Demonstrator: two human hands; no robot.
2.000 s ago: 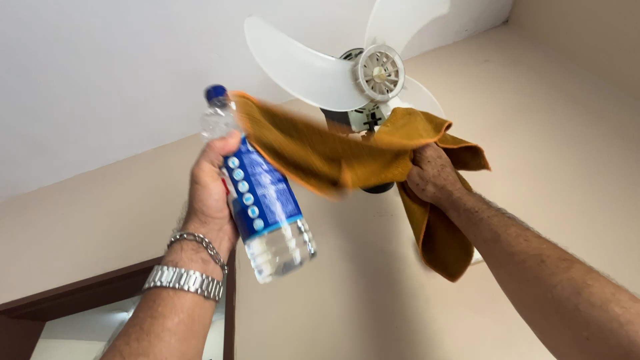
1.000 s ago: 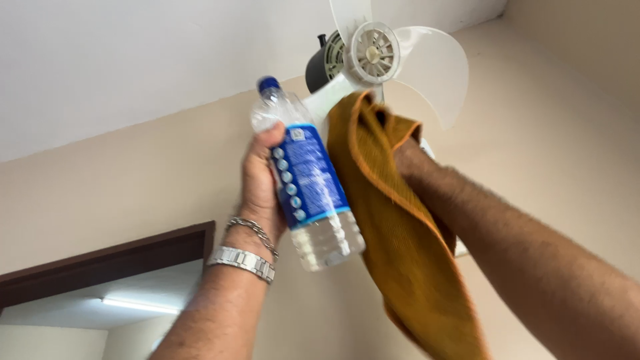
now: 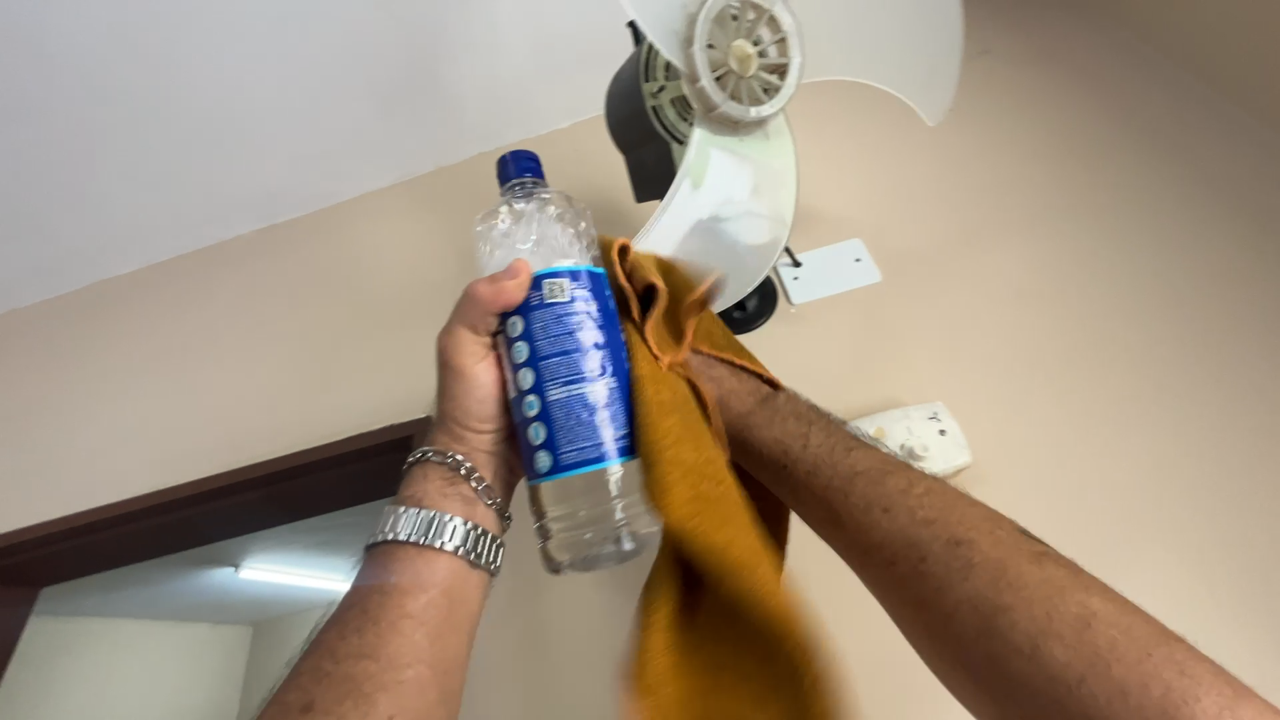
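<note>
My left hand [image 3: 480,350] is wrapped round a clear plastic bottle [image 3: 600,510] with a blue cap and blue label, held nearly upright and part filled with clear liquid. Just right of it, my right hand [image 3: 720,385] holds an orange-brown cloth [image 3: 690,490]; its fingers are mostly hidden in the folds, and the lower end hangs down, blurred. Above both hands is a wall fan with its front guard off. A translucent white fan blade [image 3: 735,200] points down to the bunched top of the cloth; whether they touch is unclear.
The dark fan motor housing [image 3: 640,120] is behind the hub [image 3: 742,58]. A white plate [image 3: 832,270] and a white wall fitting [image 3: 920,440] are on the beige wall to the right. A brown door frame [image 3: 200,490] crosses the lower left, with a lit tube light [image 3: 292,578] beyond.
The cloth, earlier stretched across to the bottle, now hangs down from my right hand beside it. The fan blades have turned to other positions. The view has shifted.
</note>
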